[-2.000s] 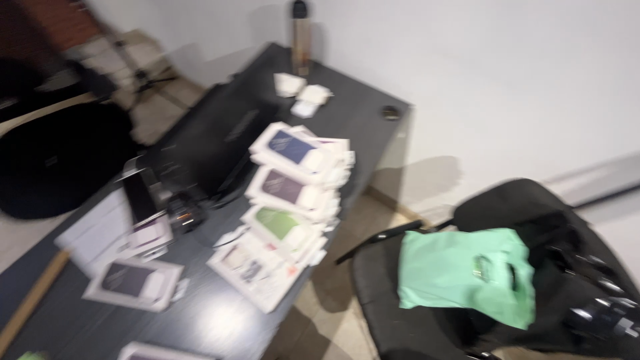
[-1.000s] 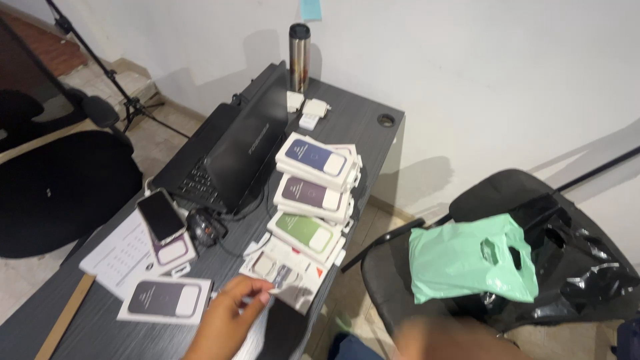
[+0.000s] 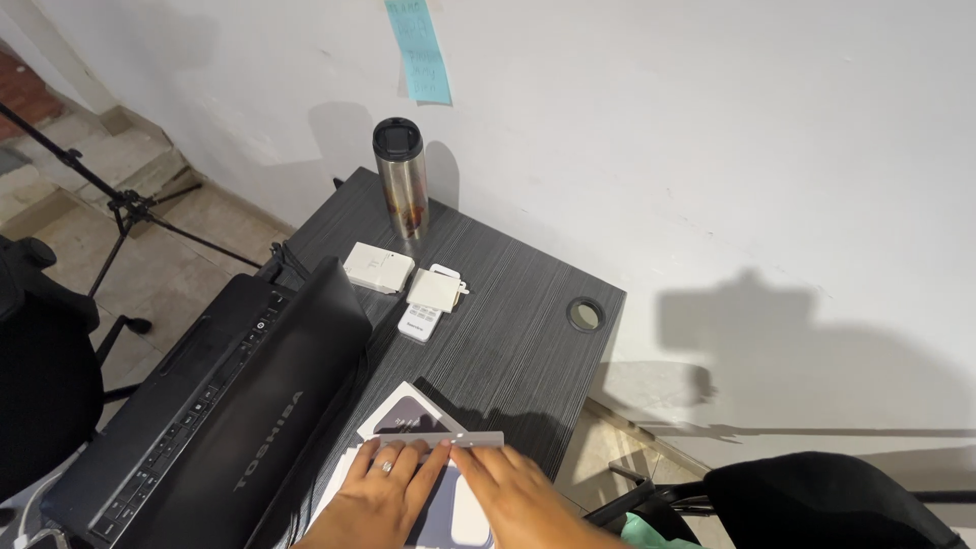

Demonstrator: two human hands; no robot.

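My left hand [image 3: 375, 488], with a ring on one finger, and my right hand [image 3: 507, 492] lie side by side at the bottom centre. Fingertips of both touch the far edge of a white box with a dark blue phone case pictured on it [image 3: 435, 507]. Beyond the fingers, another white box with a dark case picture [image 3: 404, 412] lies at an angle on the dark desk. Whether either hand grips the box or only presses on it cannot be told; the lower part of the stack is hidden by my hands.
An open Toshiba laptop [image 3: 267, 435] stands left of my hands. Farther back are a steel tumbler [image 3: 404, 183], a stack of white cards [image 3: 379, 267] and a small white remote [image 3: 419, 322]. A cable hole [image 3: 585, 314] is near the desk's right corner [image 3: 625, 292]. A black chair [image 3: 831, 503] stands right.
Both hands are now together at the box with the blue case picture; one second ago one hand was at the lower boxes and the other was blurred over the chair side. The view has moved closer to the desk's far end.
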